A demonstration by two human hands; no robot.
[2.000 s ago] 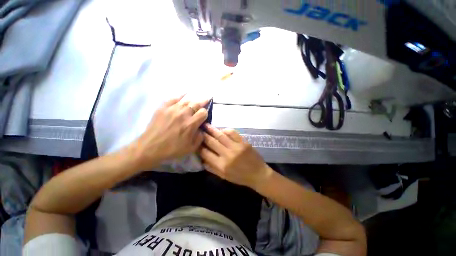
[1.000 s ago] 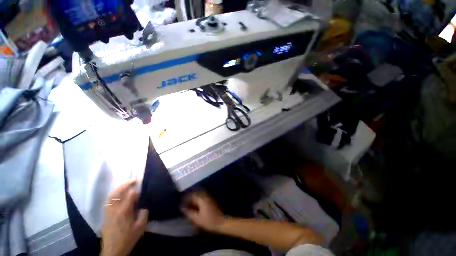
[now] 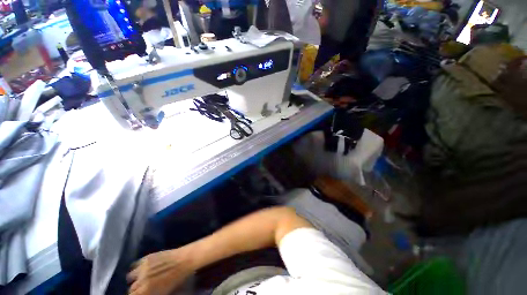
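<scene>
The light grey panel [image 3: 101,199] hangs from the machine table over its front edge, with folds at its right side. A black panel [image 3: 68,230] shows as a narrow dark strip along its left side. My right hand [image 3: 159,273] is low in the picture, just right of the grey panel's hanging part. Its fingers point left and are partly blurred, so I cannot tell whether they hold cloth. My left hand is not in view. The white sewing machine [image 3: 173,86] stands behind the panel, with its needle area [image 3: 134,122] in glare.
Black-handled scissors [image 3: 241,128] lie right of the needle. Grey pieces [image 3: 23,167] are heaped at left. The ruler strip [image 3: 214,162] runs along the table edge. Black pieces [image 3: 345,129] lie beyond the table's right end. A green basket [image 3: 430,279] is at lower right. A lit phone [image 3: 110,26] stands above the machine.
The view has swung right and shows more floor. My left hand has left the picture. My right hand is now lower left beside the hanging grey panel. The black panel between the hands no longer shows.
</scene>
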